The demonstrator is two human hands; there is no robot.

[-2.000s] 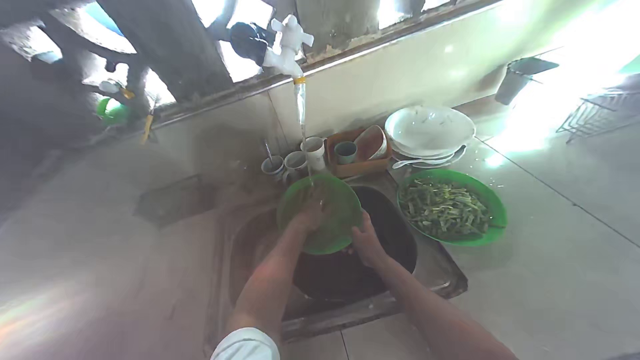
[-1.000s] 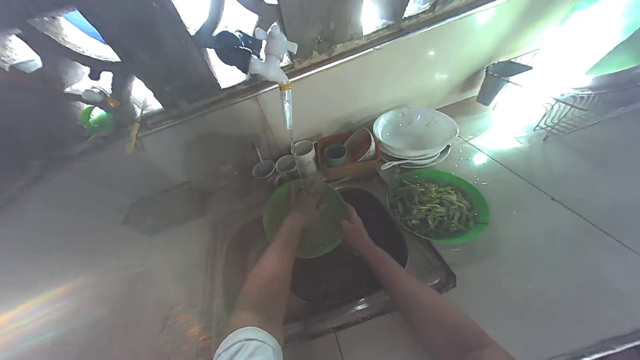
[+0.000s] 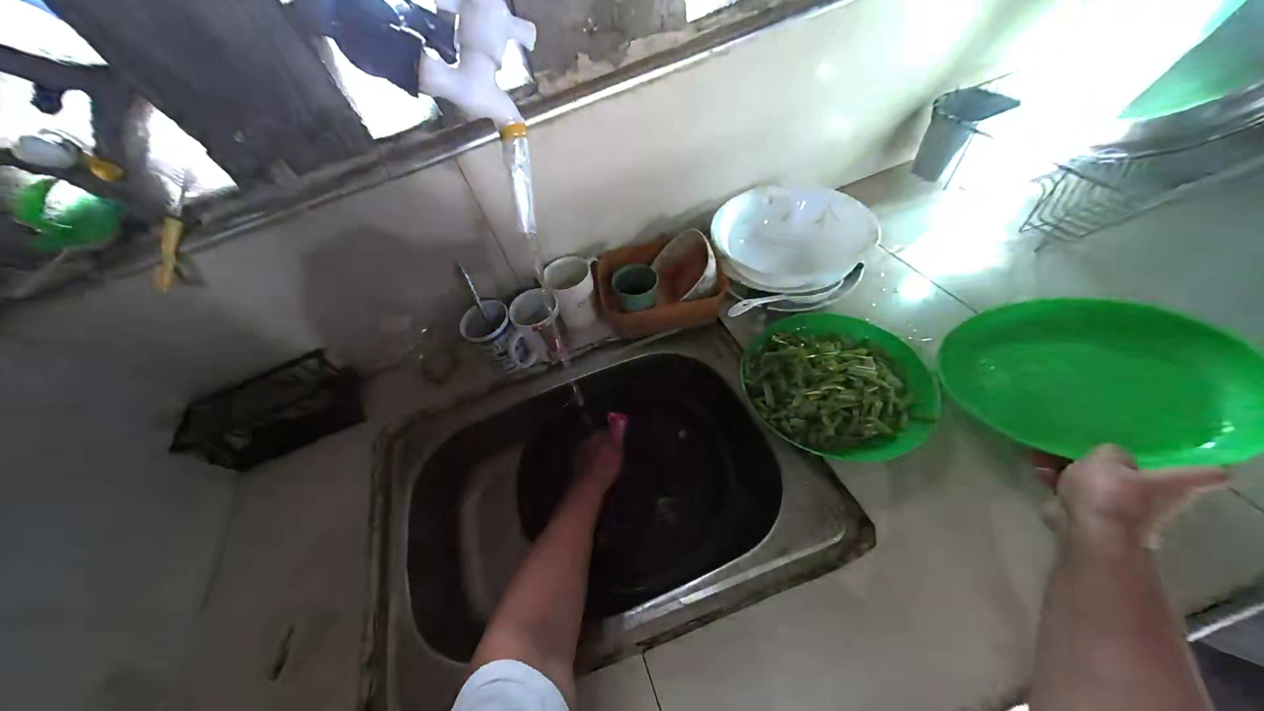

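My right hand [image 3: 1111,489] grips the near rim of a green plastic plate [image 3: 1106,380], held over the tiled counter at the right. My left hand [image 3: 599,456] is down in the metal sink [image 3: 736,573], beside or on a dark round basin [image 3: 681,513]; a small pink thing [image 3: 617,425] shows at its fingers, and whether it is held firmly is unclear. Water runs from the white plastic tap [image 3: 474,84] into the sink near this hand. Right of the sink, cut green vegetables [image 3: 829,390] lie in a green bowl [image 3: 913,434].
Behind the sink stand several mugs [image 3: 534,314], an orange-brown tray [image 3: 662,318] with cups, and stacked white dishes [image 3: 795,237] with a spoon. A dark rack [image 3: 272,410] is at the left. A grey container [image 3: 953,133] and a wire rack [image 3: 1096,193] stand at the back right.
The green plate, earlier between both hands under the tap, has moved right over the counter in my right hand. My left hand has let go of it and is lower in the sink.
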